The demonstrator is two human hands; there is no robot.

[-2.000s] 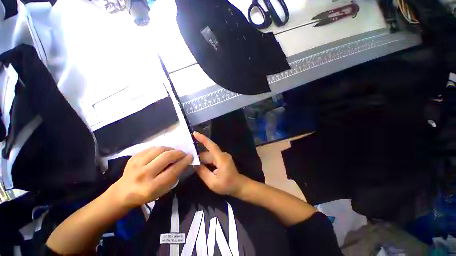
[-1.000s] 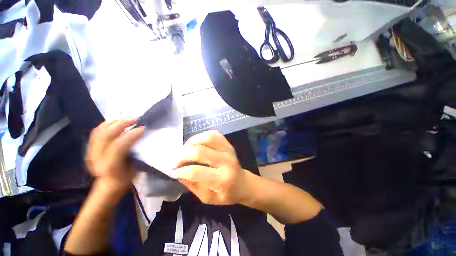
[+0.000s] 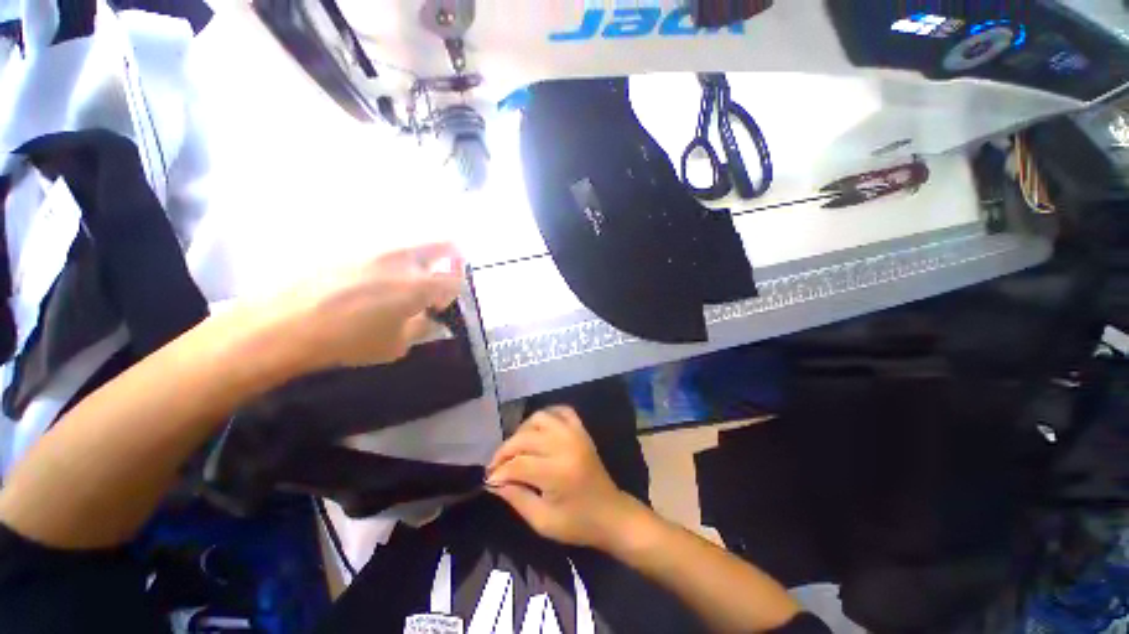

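The pale cloth with black strips (image 3: 396,384) lies at the table's front edge, left of centre, and hangs over towards the lap. My left hand (image 3: 390,303) is on its upper part, fingertips together at its upper right corner. My right hand (image 3: 557,477) pinches its lower right edge, at the end of a black strip, between thumb and fingers. The presser foot area (image 3: 464,143) of the sewing machine is above my left hand, glaring under the lamp and apart from the cloth. My left forearm hides part of the cloth.
The white machine arm (image 3: 644,37) crosses the top. A curved black piece (image 3: 631,223), black-handled scissors (image 3: 728,143) and dark red snips (image 3: 877,182) lie right of the needle. A graduated ruler (image 3: 842,285) edges the table. Black and white cut pieces (image 3: 105,223) lie left; dark cloth (image 3: 842,495) is heaped right.
The cloth, lifted and folded a second ago, now lies spread with black strips showing. My left hand has moved up and right to its upper corner; my right hand has moved slightly down. The view shows more of the machine.
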